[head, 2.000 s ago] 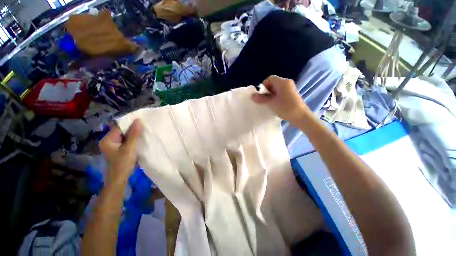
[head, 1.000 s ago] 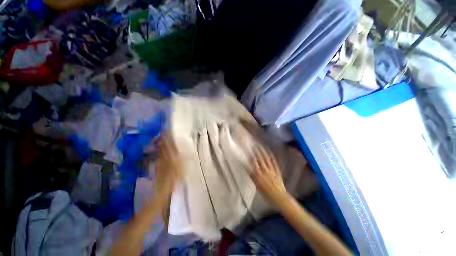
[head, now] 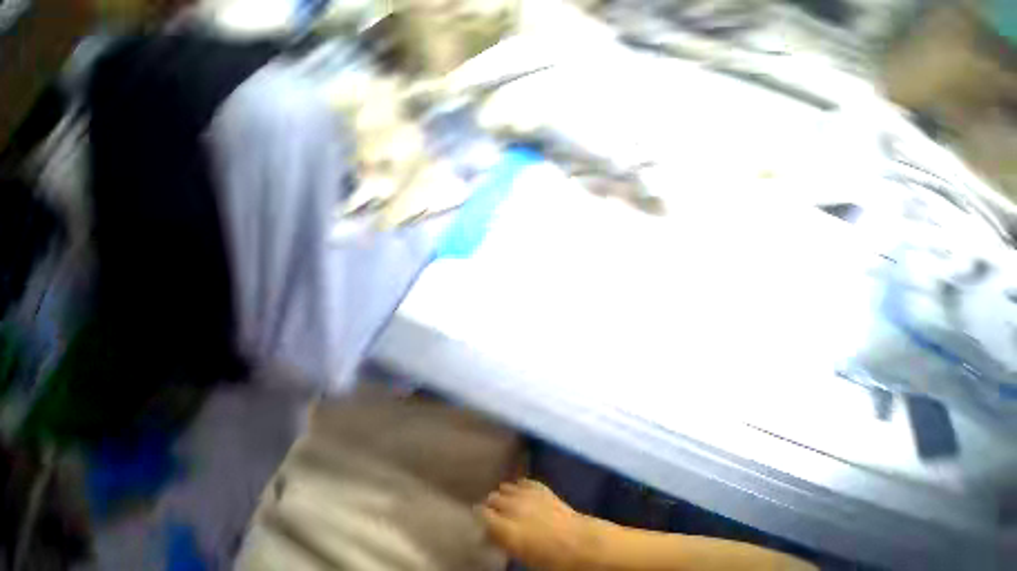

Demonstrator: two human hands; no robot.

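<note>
A beige pleated garment piece (head: 368,480) lies low in the picture, left of and below the white table's edge, cut off by the bottom rim. My right hand (head: 541,524) lies at its right side with the fingers together on or beside the cloth; blur hides whether it grips. My left hand is not in the picture.
The white machine table (head: 625,323) has a blue-taped end (head: 485,206). A dark flat rectangle (head: 931,427) lies at its right. Black cloth (head: 156,201) and pale blue-grey cloth (head: 284,212) hang at the left. Blurred cream pieces (head: 390,145) lie behind.
The view has swung right, so more of the table shows. The garment piece was held up spread in both hands, then lowered. My left hand has gone out of the picture.
</note>
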